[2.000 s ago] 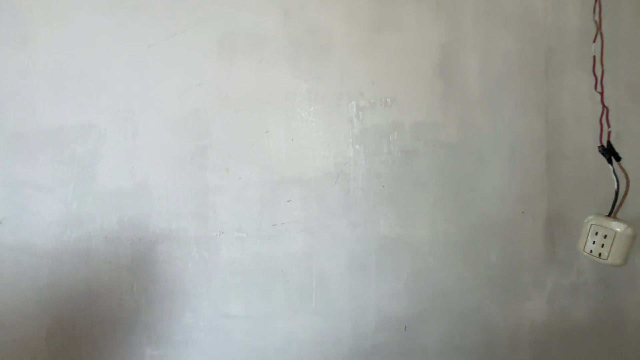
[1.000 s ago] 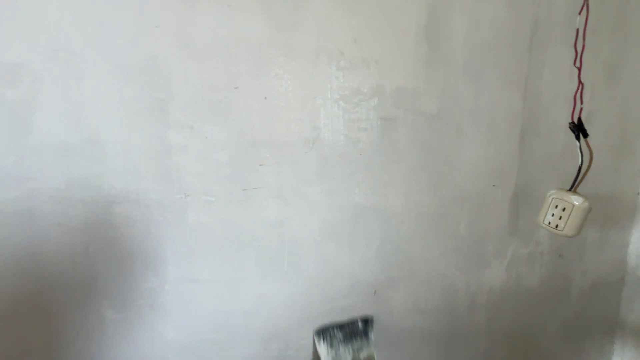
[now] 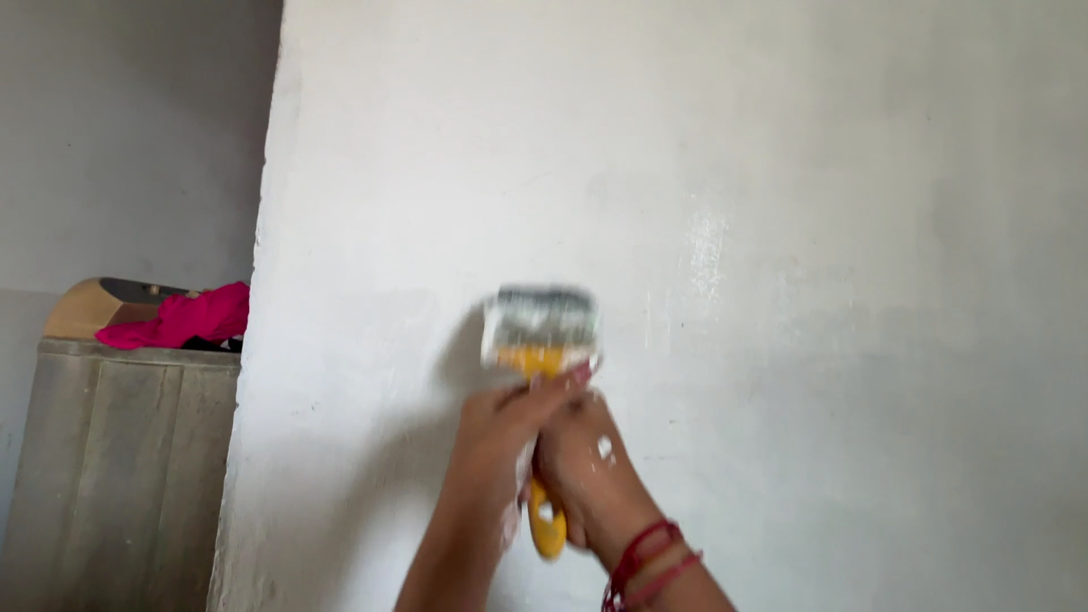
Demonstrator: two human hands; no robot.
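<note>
A wide paintbrush with a yellow handle is held upright, its bristles and ferrule smeared with white paint and blurred by motion. My right hand wraps the handle; white specks mark its back and red bands circle the wrist. Against the handle's upper part lies my left hand, its fingers crossing over toward the right hand just below the ferrule. The handle's lower end, with a hole, shows between the wrists. Behind the brush stands a whitish, patchily coated wall; whether the bristles touch it I cannot tell.
The wall ends at a rough vertical edge on the left. Beyond it stands a dull metal cabinet with a pink cloth and a tan and dark object on top. A grey wall rises behind.
Both hands have come into view with the paintbrush, whose tip alone showed at the bottom edge one second ago. The view has swung left, leaving the hanging socket out of frame.
</note>
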